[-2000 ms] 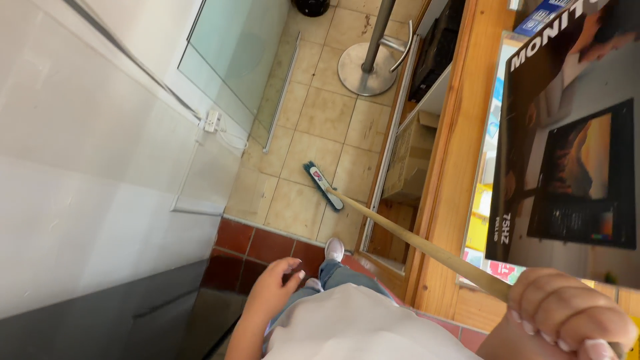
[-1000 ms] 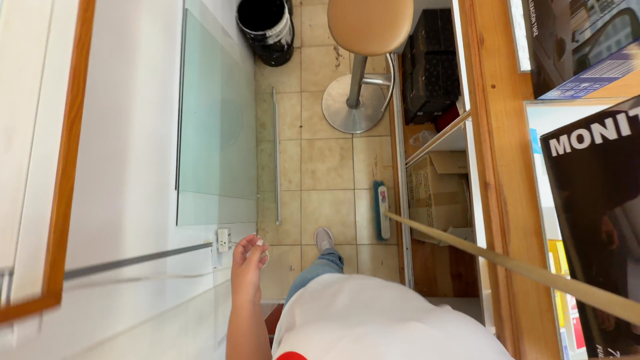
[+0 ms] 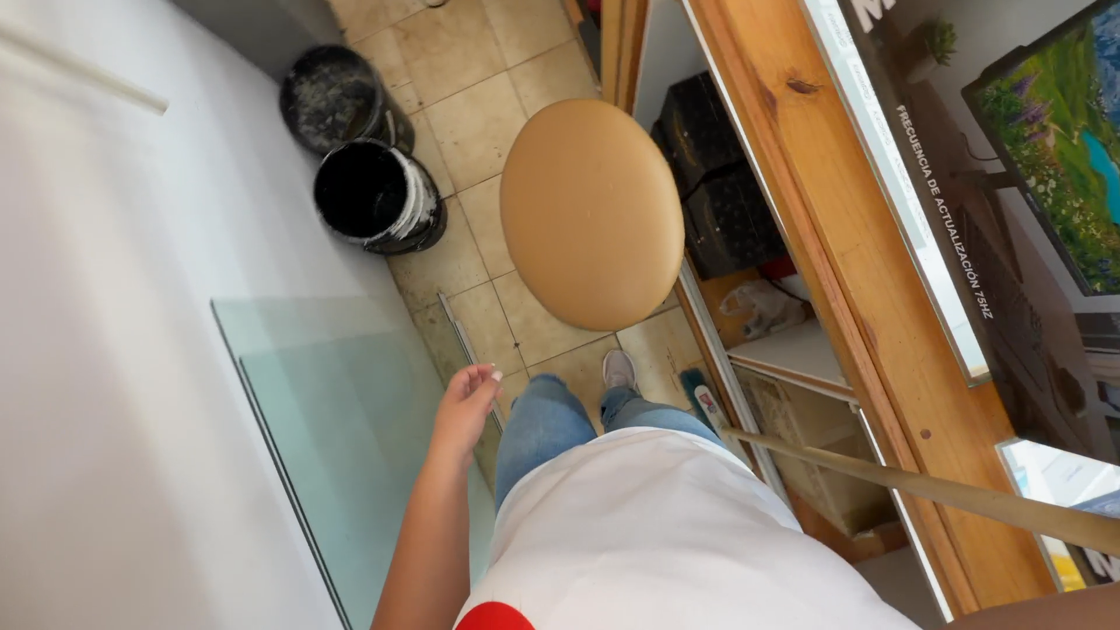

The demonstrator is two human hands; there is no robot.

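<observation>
My left hand [image 3: 468, 394] hangs in front of my body at lower centre, fingers loosely curled in and thumb against them, and I see nothing held in it. Beneath it lies a thin metal strip [image 3: 464, 337] on the floor. Of my right arm only a bit of forearm [image 3: 1041, 612] shows at the bottom right corner; the hand is out of view. A broom with a wooden handle [image 3: 910, 481] slants from the right edge down to its green-edged head [image 3: 703, 398], which rests on the floor beside the counter's base.
A round tan stool seat [image 3: 593, 214] stands ahead. Two black buckets [image 3: 420, 206] [image 3: 337, 101] sit by the left wall. Glass panels [image 3: 341, 437] lean there. To the right run a wooden counter [image 3: 814, 175] with a monitor box [image 3: 971, 201], and shelves holding black cases [image 3: 722, 175] and a cardboard box [image 3: 814, 446].
My right hand, shut on the broom handle two seconds ago, has left the view. The fingers of my left hand have curled in. The view has moved forward, towards the stool and buckets.
</observation>
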